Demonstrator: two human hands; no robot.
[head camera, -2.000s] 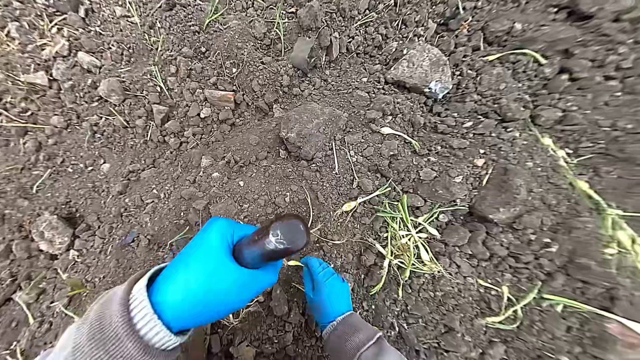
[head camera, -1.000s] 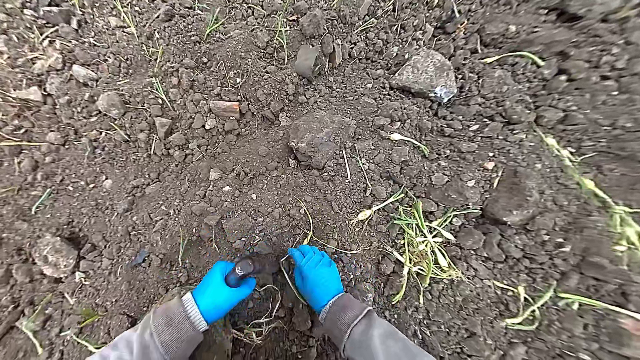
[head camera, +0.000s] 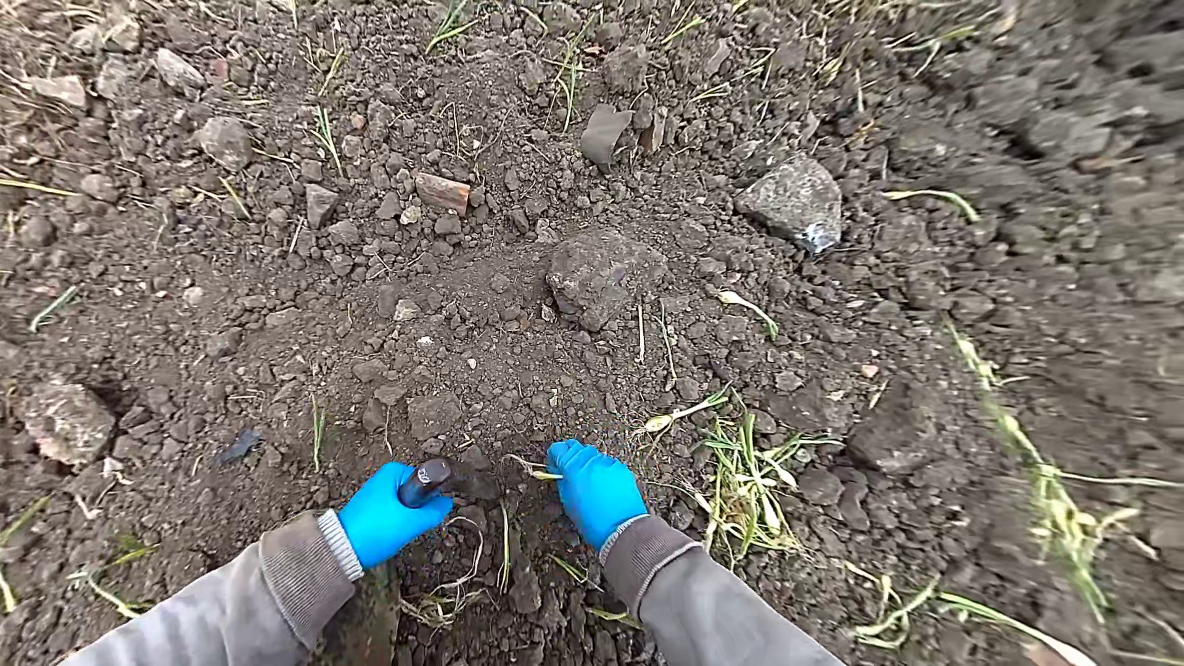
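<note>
My left hand (head camera: 390, 516), in a blue glove, grips the dark handle of a tool (head camera: 426, 482) whose lower end is hidden below the hand. In my right hand (head camera: 594, 490), also gloved in blue, a small bulb plant with roots (head camera: 535, 469) is pinched, its root end pointing left. Just right of that hand lies a pile of pulled green-and-white bulb plants (head camera: 751, 490), with a single bulb plant (head camera: 684, 413) above it. Stringy pale roots (head camera: 449, 592) rest on the soil between my forearms.
Clods and stones cover the soil, among them a big clod (head camera: 603, 277) ahead and a grey rock (head camera: 795, 202) at upper right. A reddish brick fragment (head camera: 443, 192) lies upper left. More pulled plants (head camera: 1064, 518) form a strip at right. Green shoots (head camera: 318, 435) stand at left.
My left hand and the tool handle have moved lower and away from the camera since the first frame. A small plant now shows at my right fingertips, pointing left.
</note>
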